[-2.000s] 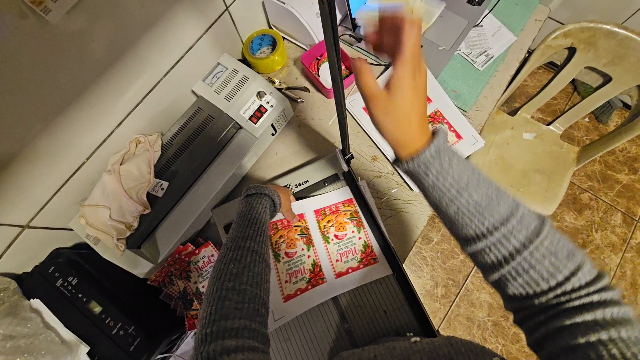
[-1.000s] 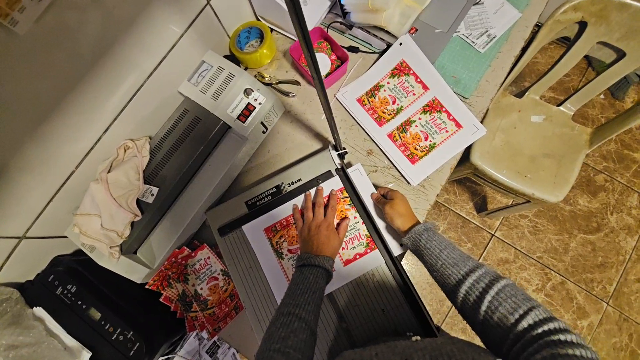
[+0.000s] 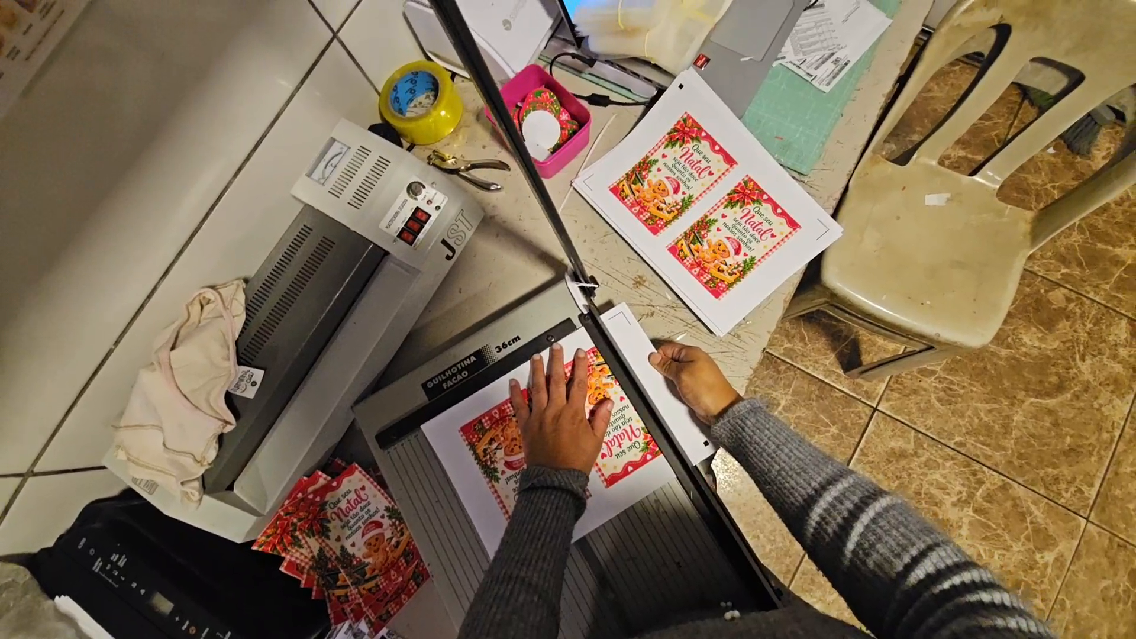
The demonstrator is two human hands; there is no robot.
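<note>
A printed sheet with two Christmas cards (image 3: 626, 444) lies on the bed of a guillotine paper cutter (image 3: 621, 577), its right margin out past the cutting edge. My left hand (image 3: 561, 413) rests flat on the sheet, fingers spread, over part of the prints. My right hand (image 3: 697, 380) pinches the sheet's white margin (image 3: 655, 377) between thumb and fingers, beyond the edge. The cutter's long blade arm (image 3: 524, 146) is raised, hinged near the sheet's top corner. Beyond it, a stack of similar printed sheets (image 3: 710, 204) lies on the table.
Cut cards (image 3: 355, 541) lie in a pile left of the cutter. A grey laminator (image 3: 328, 284) with a cloth (image 3: 182, 390) on it stands behind them. Farther back are a tape roll (image 3: 421, 102), pliers (image 3: 468, 169) and a pink box (image 3: 568, 146). A plastic chair (image 3: 932, 248) stands right.
My right hand, earlier raised near the blade arm, has come down to the sheet's margin. My left hand has moved from the sheet's upper edge onto its middle. Between the last two frames little changes.
</note>
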